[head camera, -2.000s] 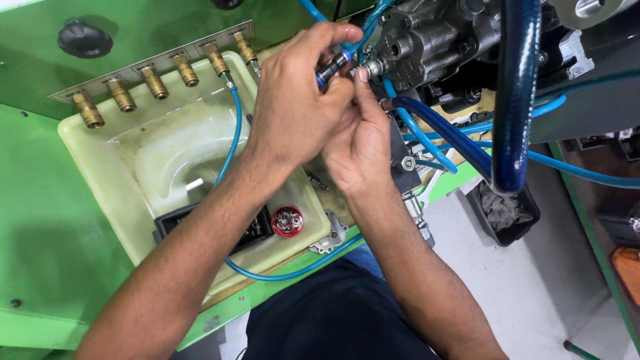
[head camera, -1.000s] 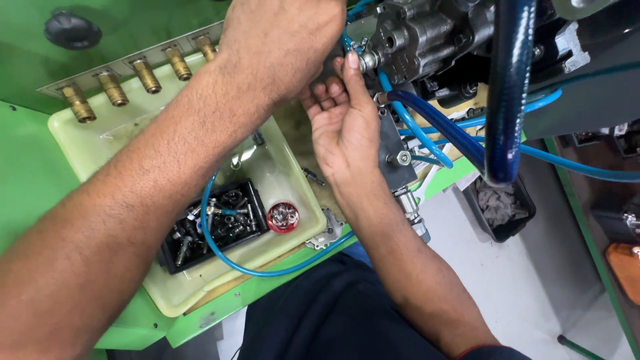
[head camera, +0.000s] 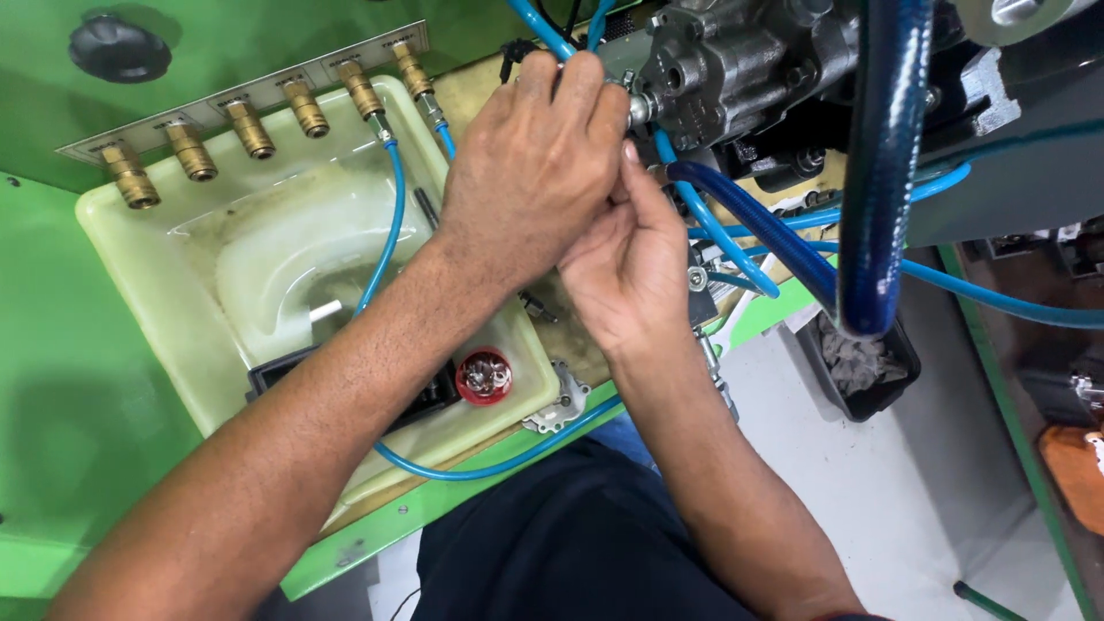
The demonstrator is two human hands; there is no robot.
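Note:
My left hand [head camera: 539, 164], back up with curled fingers, is against the metal hose fitting [head camera: 638, 109] on the side of a dark cast-metal pump [head camera: 724, 73]. What its fingertips hold is hidden behind them. Just below, my right hand [head camera: 634, 267] is turned palm up, its thumb reaching toward the same fitting and its other fingertips hidden under my left hand. Light blue tubing [head camera: 543, 30] runs above my left hand. A dark blue braided hose [head camera: 759, 216] leaves the pump area to the right of my right hand and meets a thick upright hose loop [head camera: 880, 172].
Brass quick couplers [head camera: 250, 129] line the green panel above a cream plastic tray [head camera: 142, 293]. Inside it are a black parts bin [head camera: 280, 371] and a red cup of small metal parts [head camera: 484, 376]. A metal cover plate [head camera: 561, 401] lies beside it; a black waste bin [head camera: 862, 362] stands lower right.
My left hand showed a blue-and-black cylindrical piece between its fingers two seconds ago; that piece is now out of sight. Since one second ago, my left forearm has shifted, uncovering more couplers and covering much of the parts bin.

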